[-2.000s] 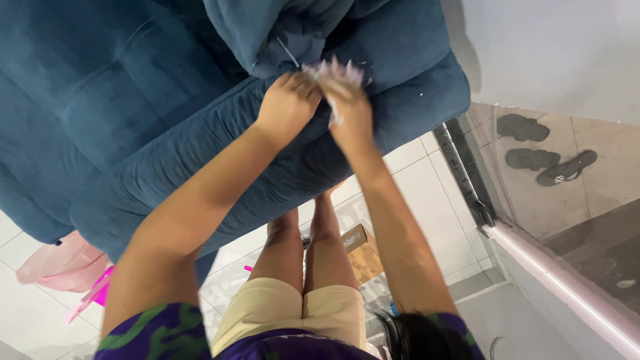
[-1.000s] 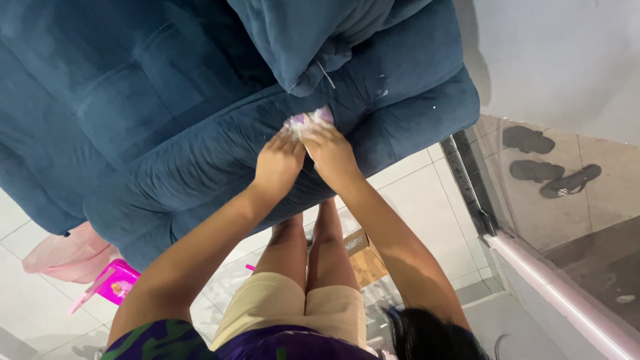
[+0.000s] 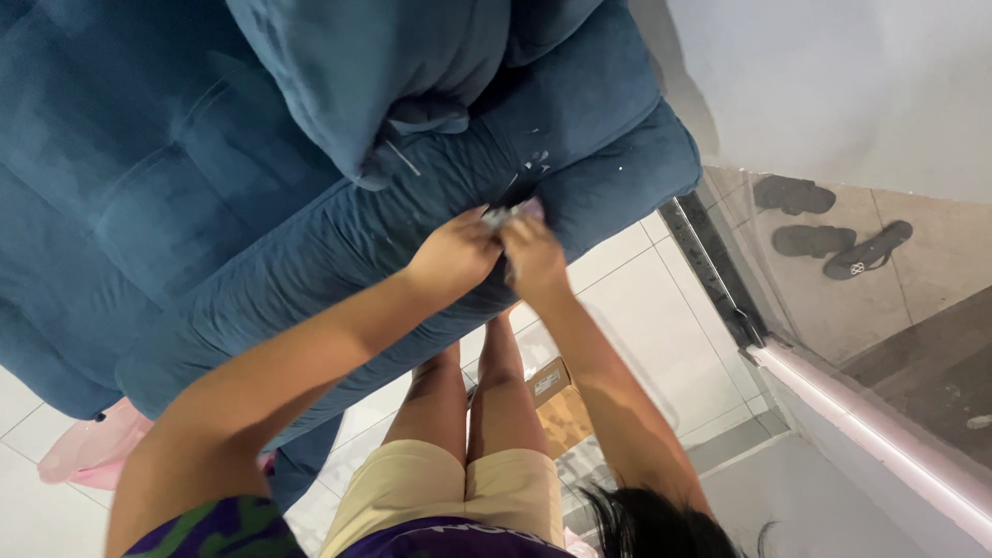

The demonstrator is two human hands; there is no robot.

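Both of my hands meet over the padded edge of a blue fabric sofa (image 3: pixel 310 232). My left hand (image 3: pixel 457 252) grips one side of a small crumpled white-and-purple piece (image 3: pixel 511 215), perhaps cloth or tissue; its exact kind is blurred. Fingers of my right hand (image 3: pixel 533 252) close on its other side. A dark gap or fold shows in the fabric just beyond the fingertips. Small white bits (image 3: pixel 536 161) lie on the sofa farther up. From the corner of a blue cushion (image 3: pixel 372 85) sticks a thin pale strip (image 3: pixel 403 157).
Black slippers (image 3: pixel 814 240) and a flip-flop (image 3: pixel 868 249) lie on tiles at the right, beyond a dark metal track (image 3: pixel 713 271). A cardboard box (image 3: pixel 562 418) stands on the floor by my legs. Pink plastic (image 3: pixel 93 449) shows at lower left, beneath the sofa edge.
Two seconds ago my hands were up by the cushion corner; now they are lower on the sofa's front edge, with the small piece still between them. White bits and a dark gap now show.
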